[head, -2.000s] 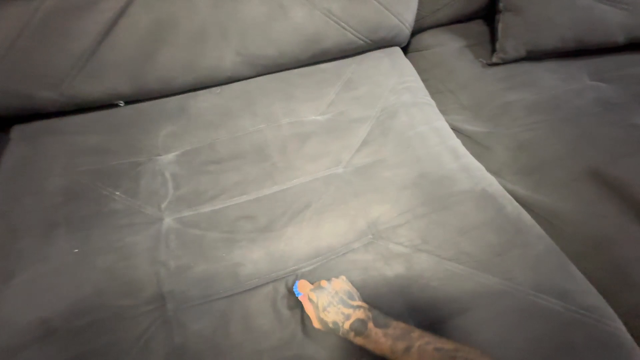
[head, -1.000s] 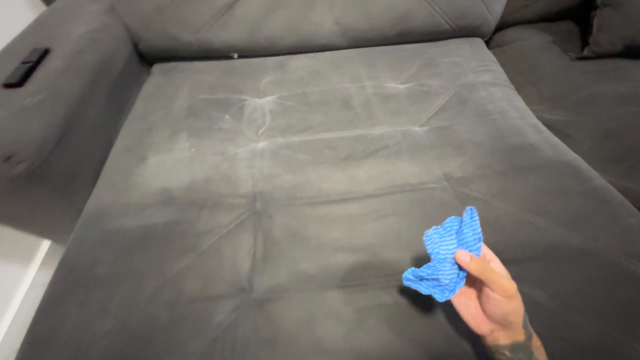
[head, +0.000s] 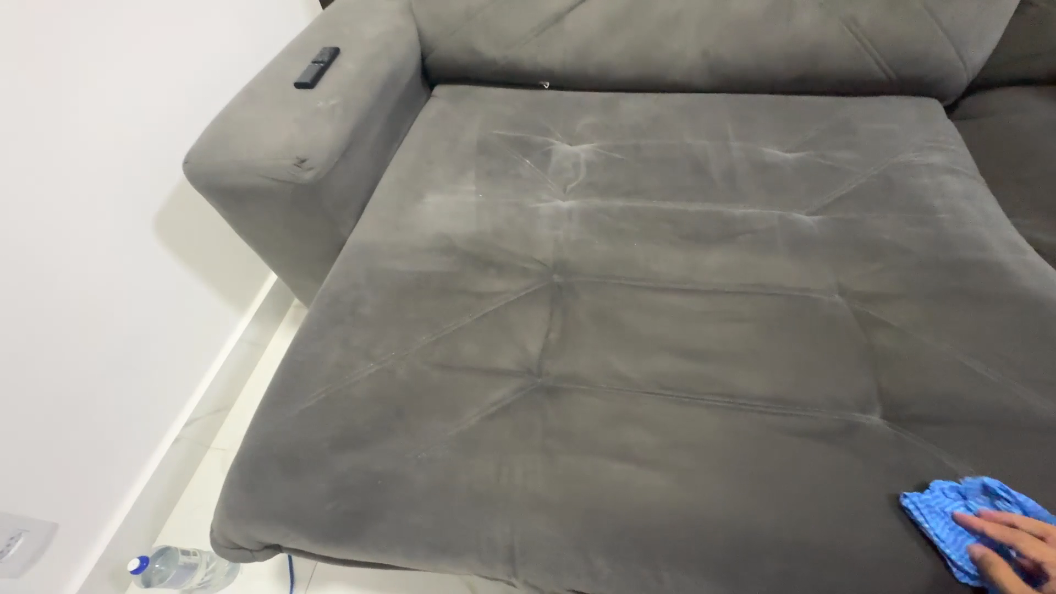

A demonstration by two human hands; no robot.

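At the lower right corner, my right hand (head: 1011, 549) rests its fingers on a blue striped cleaning cloth (head: 949, 528), which lies crumpled against the grey sofa seat cushion (head: 701, 346). Part of the hand is cut off by the frame edge. The cushion is wide, with stitched, tufted seams and pale, dusty-looking marks along the creases in its far half. My left hand is not in view.
A dark remote control (head: 317, 68) lies on the sofa armrest (head: 289, 124) at upper left. The backrest (head: 685, 45) runs along the far side. A clear plastic bottle (head: 186, 569) with a blue cap is on the floor by the white wall (head: 107, 206).
One second ago my right hand held the cloth bunched between thumb and fingers; now its fingers lie over the cloth on the seat. The view has shifted left, bringing the bottle in.
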